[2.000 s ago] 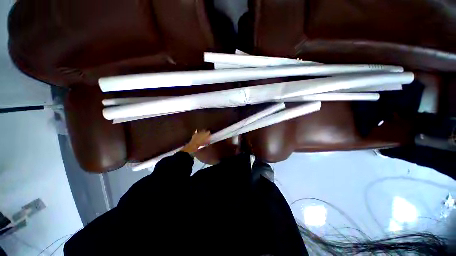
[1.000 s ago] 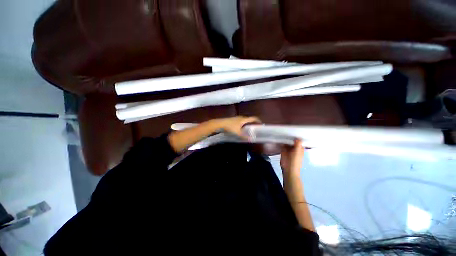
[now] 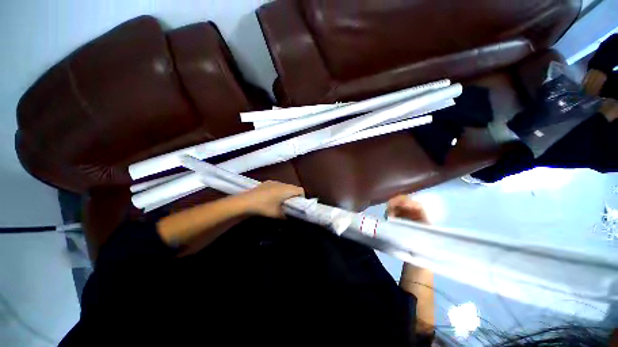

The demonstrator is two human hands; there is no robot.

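My left hand (image 3: pixel 274 198) is closed around a bundle of long white paper rolls (image 3: pixel 434 242), held in front of my body. The bundle slants from over the sofa at left down to the right edge, where it is blurred. My right hand (image 3: pixel 408 209) is at the bundle's far side, partly hidden by it; its fingers are bent, and its grip cannot be made out. Several more white paper rolls (image 3: pixel 223 152) lie crossed on the brown sofa, tied near the middle.
The brown leather sofas (image 3: pixel 352 166) stand in front. Black cloth (image 3: pixel 474 108) lies on the seat at right. Another person's hand (image 3: pixel 596 83) is at a clear plastic bag (image 3: pixel 552 101) with dark contents. A shiny grey floor (image 3: pixel 508 203) shows at right.
The held bundle has swung from nearly level to slanting down to the right, clear of the seat. The view has turned, bringing the other person and the plastic bag into sight.
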